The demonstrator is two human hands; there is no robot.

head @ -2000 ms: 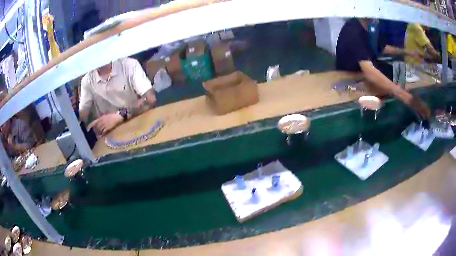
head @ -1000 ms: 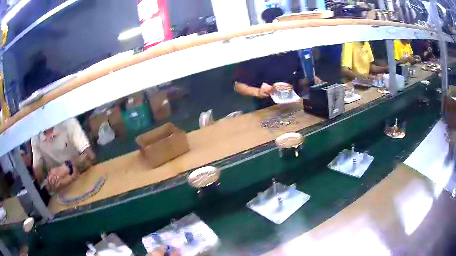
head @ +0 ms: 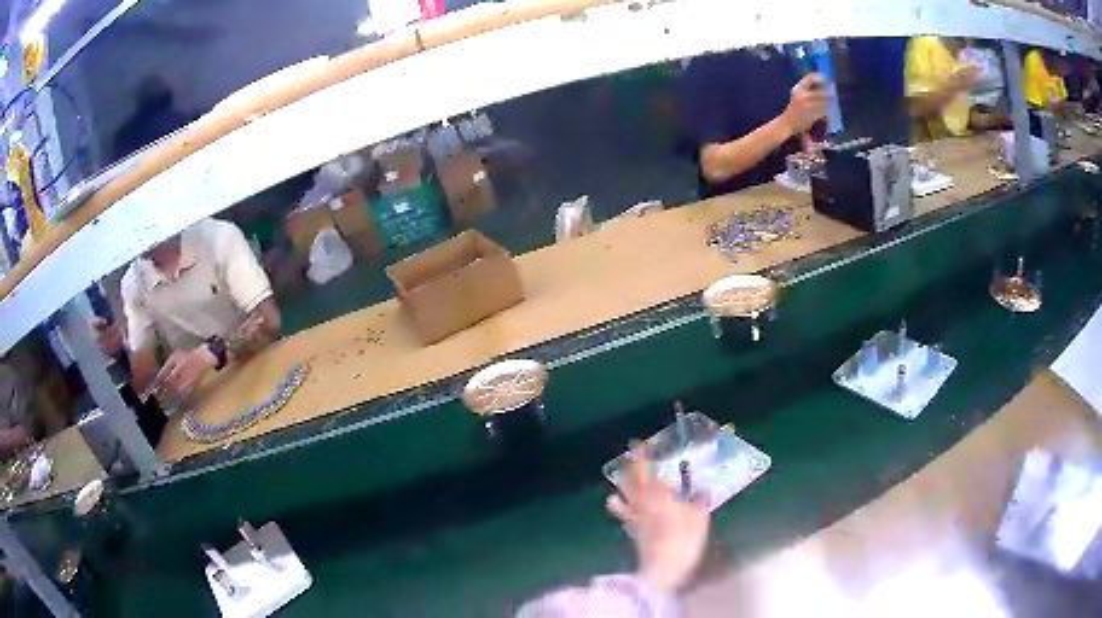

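Note:
My left hand reaches over the belt from the bottom edge, fingers apart, at the near left side of a silvery square plate with upright posts. The fingertips overlap the plate's edge; no clear grip shows. My right hand is not in view. Another silvery plate with posts lies farther right on the belt, and a white one lies at the lower left. A blurred whitish plate-like piece lies on the near bench at the right.
Round discs on legs stand along the green belt's far side. Across it are an open cardboard box, loose small parts, a black bench unit and several people. A white rail crosses above.
The view has shifted. My left hand has moved from a plate at the lower left to this one. That former plate is gone from its place on the belt; a whitish piece now shows on the near bench.

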